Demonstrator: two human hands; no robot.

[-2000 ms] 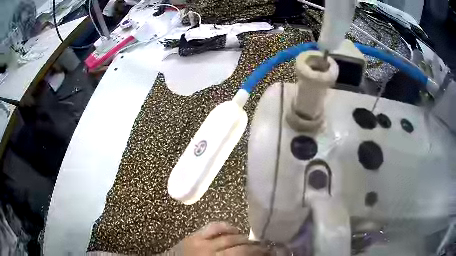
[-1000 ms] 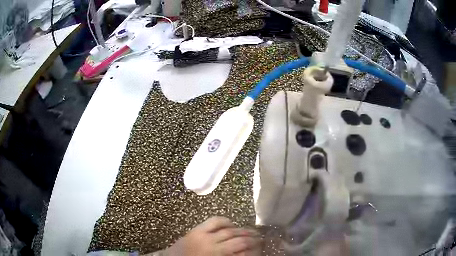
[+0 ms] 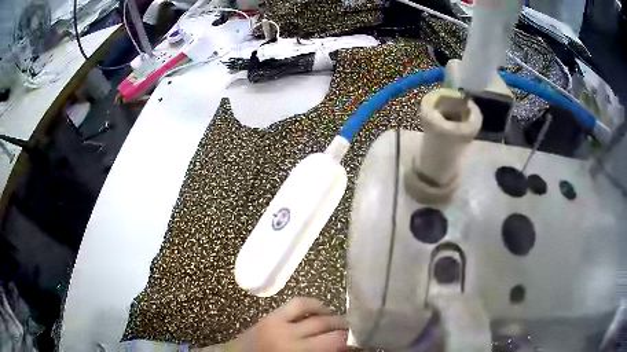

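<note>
The garment panel [image 3: 206,227], dark brown-black with a small tan-gold print, lies spread on the white table, its curved cut edge at the top. My left hand [image 3: 302,328] lies on the panel at the bottom edge of the picture, beside the machine head; its fingertips are cut off or hidden, so its hold is unclear. The white-cream machine head [image 3: 474,247] fills the right side and hides the needle area. My right hand is not visible.
A white lamp paddle [image 3: 292,223] on a blue flexible neck [image 3: 392,96] hangs over the panel. A bundle of dark and white strips [image 3: 289,63] lies at the far edge. A pink-red and white power strip [image 3: 152,75] is far left. Folded printed cloth [image 3: 320,17] is behind.
The view shifted and shifted back, moving the machine head and lamp in the picture. My left hand stays low on the panel, beside the machine head.
</note>
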